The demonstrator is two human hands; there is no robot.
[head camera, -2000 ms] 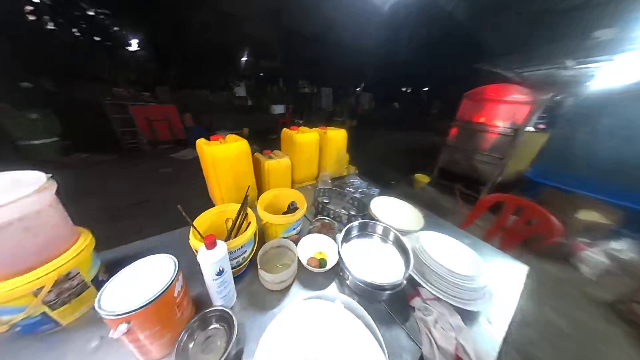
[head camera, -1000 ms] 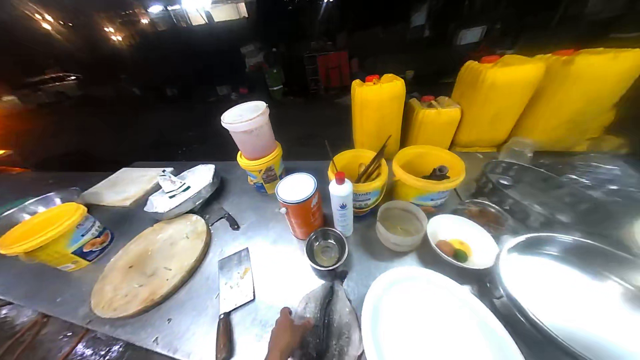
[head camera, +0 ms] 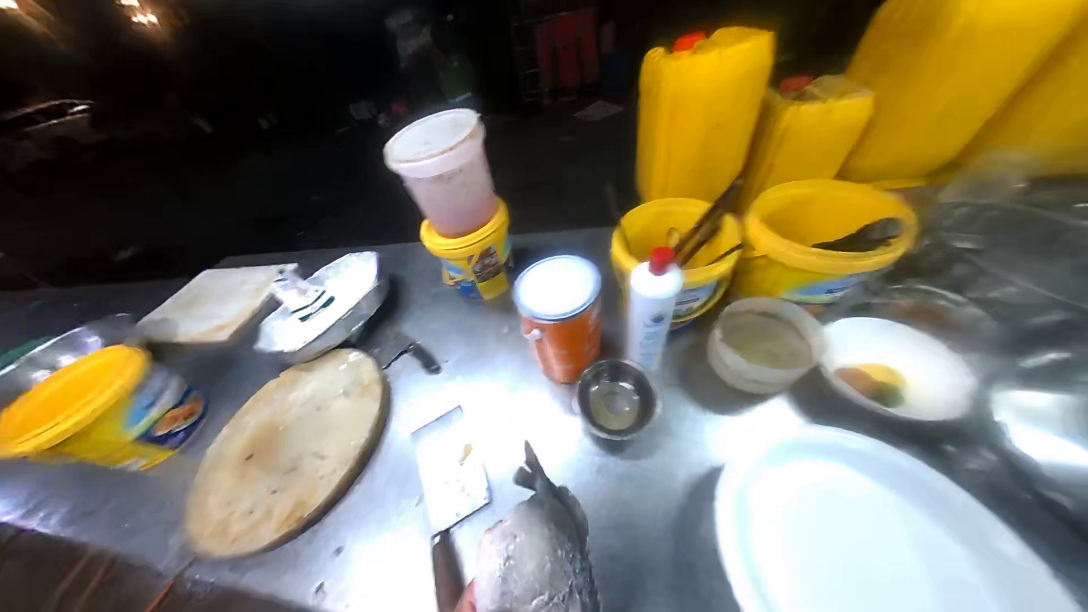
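Observation:
A whole fish (head camera: 537,544) shows at the bottom middle, its tail pointing away from me over the steel table. A fingertip of a hand (head camera: 466,597) touches its left edge at the bottom; the rest of that hand is out of frame, and it is probably my left. My right hand is not visible. Just left of the fish lies a cleaver (head camera: 452,476) with a dark handle. Farther left is a round wooden chopping board (head camera: 289,450). Beyond the fish stands a small steel bowl (head camera: 615,399).
A white oval platter (head camera: 875,527) is at right. Behind stand an orange can (head camera: 561,340), a white bottle with red cap (head camera: 653,310), yellow buckets (head camera: 680,212), a white bowl (head camera: 926,340) and yellow jerrycans (head camera: 701,119). A knife (head camera: 416,353) lies by the board; a lidded yellow tub (head camera: 102,416) is far left.
The view has swung left and closer. One second ago a hand lay beside the fish, which was flat on the table; now the fish is nearer the bottom edge and only a fingertip shows.

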